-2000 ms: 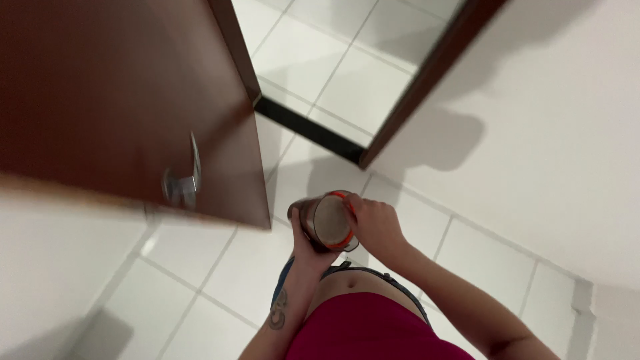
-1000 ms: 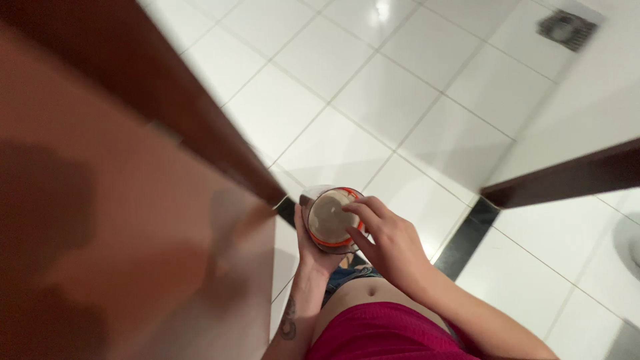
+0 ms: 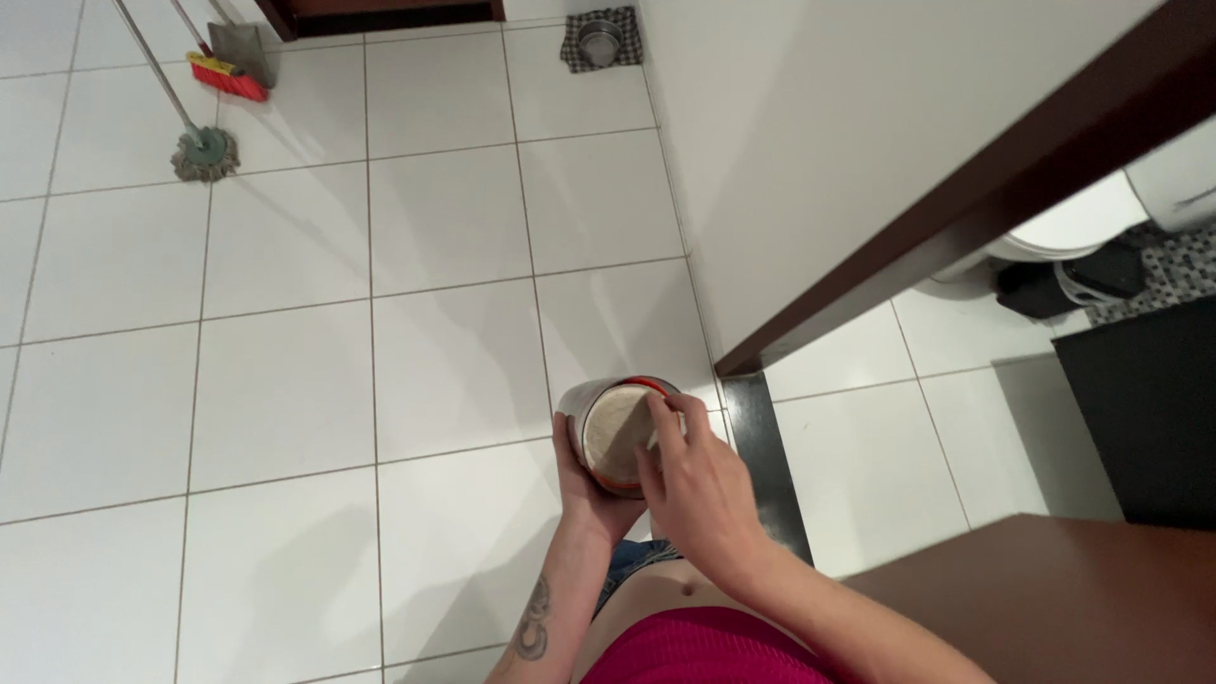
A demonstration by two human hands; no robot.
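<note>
A round container with a pale lid or top [image 3: 617, 432] and a red rim is held close in front of my body, its side partly hidden by my fingers. Wrapped around its left side and underside is my left hand [image 3: 594, 494]. My right hand [image 3: 698, 484] rests its fingertips on the right part of the top, near the red rim; whether those fingers pinch anything there is unclear.
A mop [image 3: 204, 155], a broom with red bristles [image 3: 228, 78] and a dustpan [image 3: 242, 52] stand at upper left. A metal bowl [image 3: 600, 43] sits on a checked cloth by the wall. At right are a doorframe [image 3: 912, 228], a toilet [image 3: 1083, 223] and a black bin [image 3: 1073, 283].
The view has moved past the doorway, onto a wider tiled floor. The container stays in my left hand. My right fingers, at its rim two seconds ago, now lie over its top.
</note>
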